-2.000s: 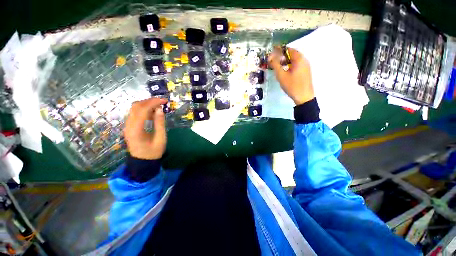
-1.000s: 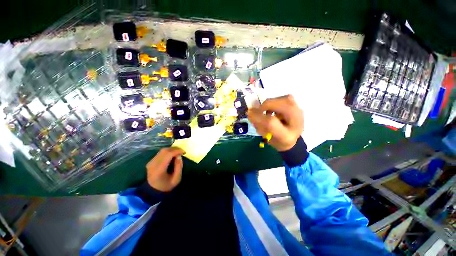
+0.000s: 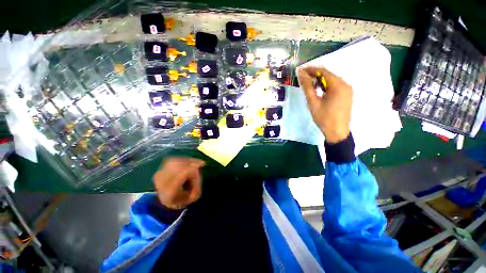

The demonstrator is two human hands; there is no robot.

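A clear blister tray point(image 3: 184, 125) lies in front of me with black camera modules point(image 3: 208, 90) with orange-gold tails in its pockets. A yellow paper slip point(image 3: 224, 151) lies partly under the tray and sticks out at its near edge. My right hand point(image 3: 325, 101) is over white record sheets point(image 3: 367, 96), holding a yellow pen point(image 3: 321, 81), mostly hidden by the fingers. My left hand point(image 3: 179, 182) is blurred, with curled fingers, at the bench's near edge below the tray; no object shows in it, and its grip is unclear.
More clear blister trays point(image 3: 80, 114) are stacked at the left, beside crumpled white film point(image 3: 18, 101). A black component tray point(image 3: 445, 74) lies tilted at the far right, with papers and a red item under its near edge. A metal frame point(image 3: 431, 213) stands below right.
My right hand has moved from the tray's right edge up and right onto the white sheets. My left hand has moved slightly from the yellow slip's corner. The view has shifted.
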